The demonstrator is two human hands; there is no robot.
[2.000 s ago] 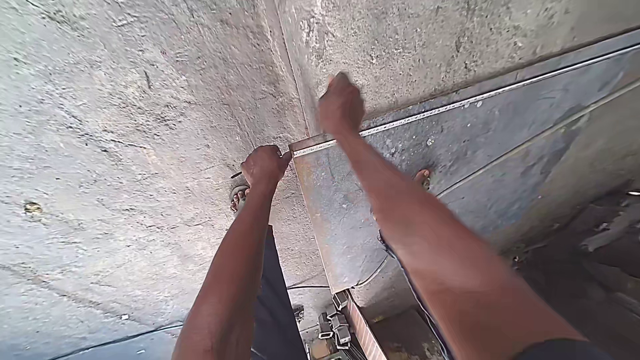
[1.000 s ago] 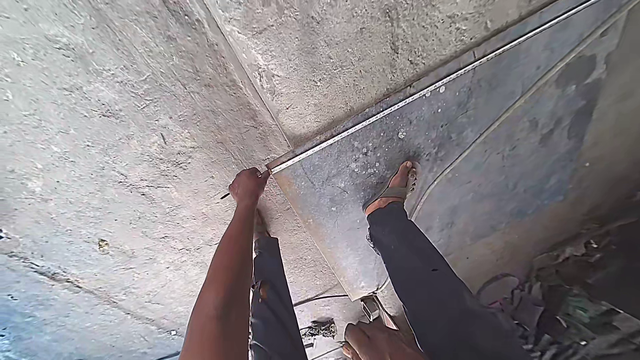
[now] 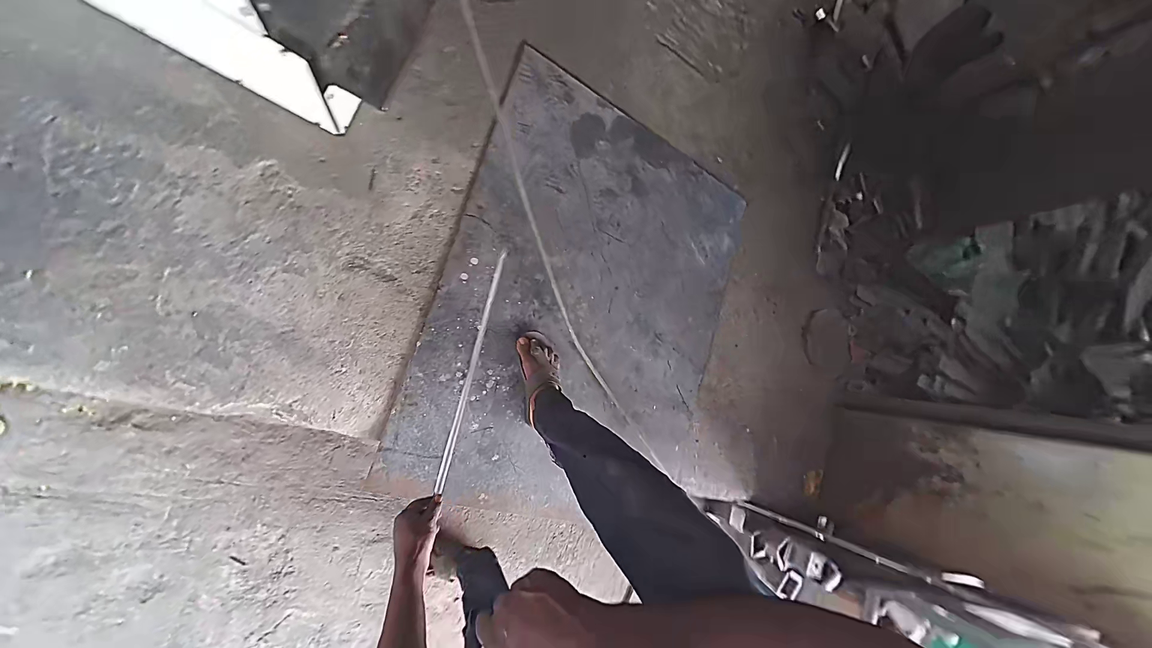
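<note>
My left hand (image 3: 416, 533) is closed on the near end of a narrow, pale measuring tape blade (image 3: 471, 371). The blade slants up and away over a grey-blue metal sheet (image 3: 630, 261), which lies on the concrete floor. My right hand (image 3: 535, 607) is low in the view with its fingers curled, right of the left hand and in front of my dark trouser leg. Whether it holds anything is hidden. My sandalled foot (image 3: 538, 364) stands on the sheet, right of the blade.
A thin cable (image 3: 549, 279) crosses the sheet. Scrap pieces (image 3: 1017, 315) are heaped at the right. Small metal brackets (image 3: 790, 567) lie at the lower right, by a low wall (image 3: 999, 522). A dark panel with a bright white strip (image 3: 225, 58) is at the upper left.
The blade lay along the sheet's long edge; it now slants across the sheet, away from that edge. My right hand has left the blade and is drawn back low. The view has swung strongly right.
</note>
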